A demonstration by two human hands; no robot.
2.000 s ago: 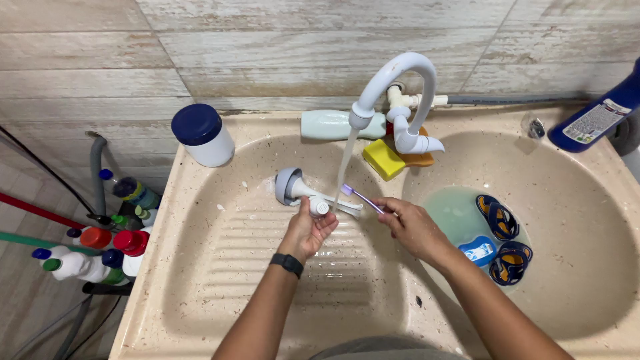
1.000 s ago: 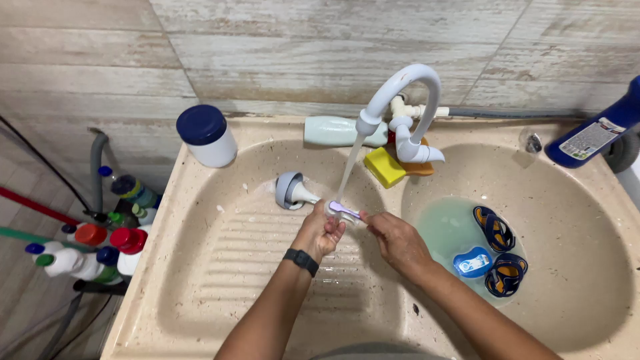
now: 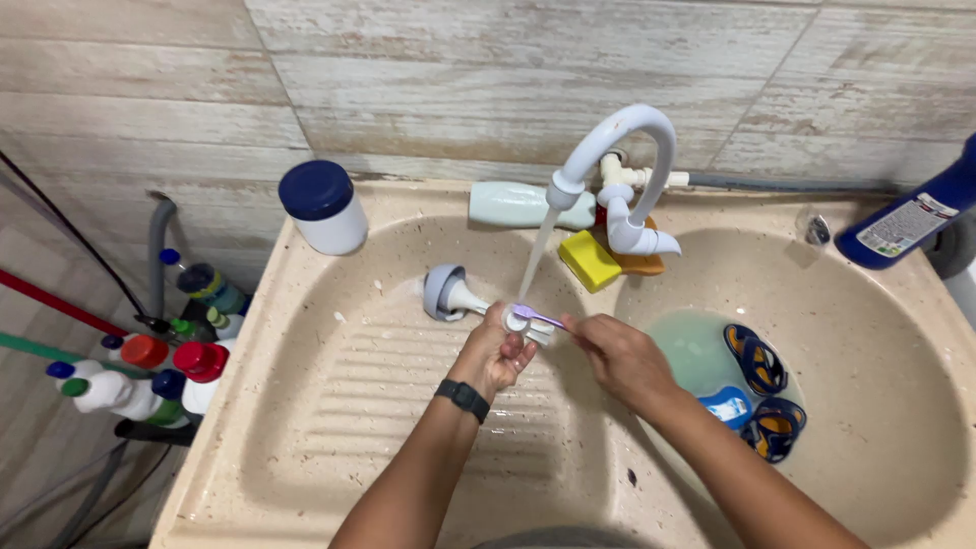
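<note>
My left hand (image 3: 496, 352), with a dark watch on its wrist, holds a small white round plastic part (image 3: 516, 319) under the running water of the white faucet (image 3: 629, 126). Pinched in my right hand (image 3: 621, 358) is a purple toothbrush (image 3: 540, 315), its head against the white part. Behind my left hand, a gray and white plastic piece with a long stem (image 3: 444, 292) lies in the ribbed left basin; part of the stem is hidden by the hand. A white pronged end shows just right of my left fingers.
A blue-lidded white jar (image 3: 324, 210), a pale bottle (image 3: 507, 204) and a yellow sponge (image 3: 589, 261) sit by the sink's back edge. Small sandals (image 3: 774, 428) and a blue item (image 3: 728, 406) lie in greenish water in the right basin. A blue bottle (image 3: 903, 221) leans at right; several bottles (image 3: 114, 389) stand at left.
Two seconds ago the toothbrush was above the white part; now its head is against it. Both hands stay by the water stream.
</note>
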